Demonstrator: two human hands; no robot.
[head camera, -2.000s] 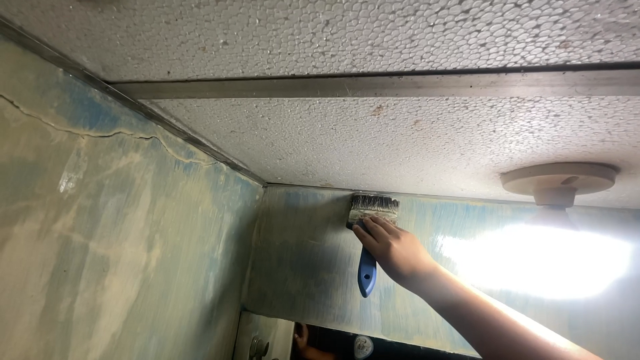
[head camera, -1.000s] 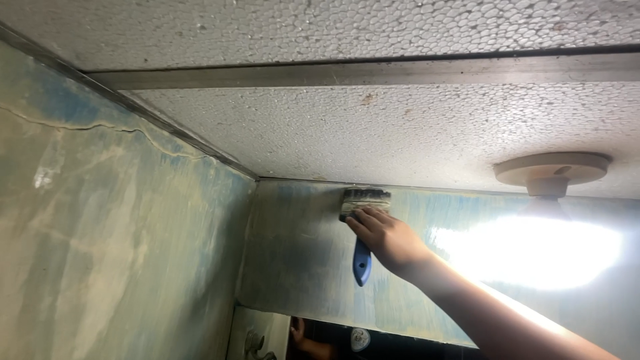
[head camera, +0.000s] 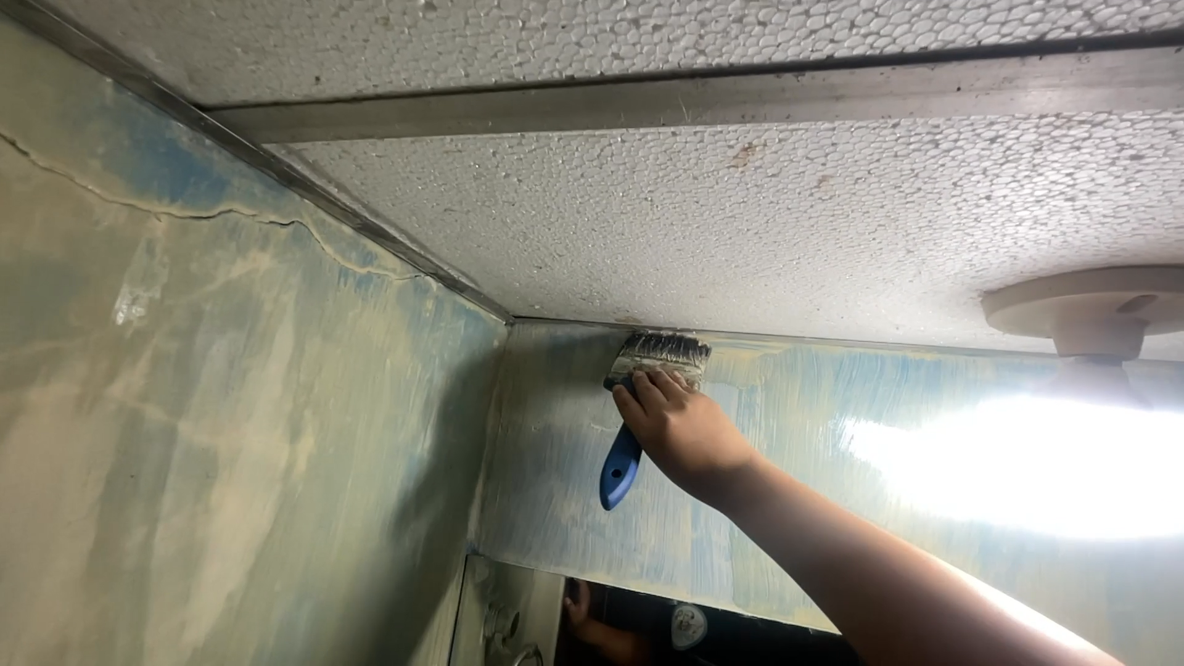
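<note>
My right hand (head camera: 689, 430) grips a wide paintbrush (head camera: 659, 359) near its ferrule, reaching in from the lower right. The brush's blue handle (head camera: 620, 470) hangs down below my fingers, with a hole near its end. Its dark bristles point up and meet the top of the far wall (head camera: 777, 407), just below the ceiling edge. That wall shows streaky blue, green and cream paint. My left hand cannot be made out as such; a hand and forearm (head camera: 592, 629) show in a dark mirror-like surface at the bottom.
A lit bulb (head camera: 1036, 462) glares below a round ceiling lamp holder (head camera: 1091, 301) on the right. The textured foam ceiling panel (head camera: 647, 222) is crossed by a metal strip (head camera: 555, 111). A long crack (head camera: 222, 215) runs along the left wall (head camera: 231, 416). Metal fittings (head camera: 504, 624) sit low in the corner.
The brush stays at the top of the far wall in my right hand. Its handle leans more to the lower left now than before.
</note>
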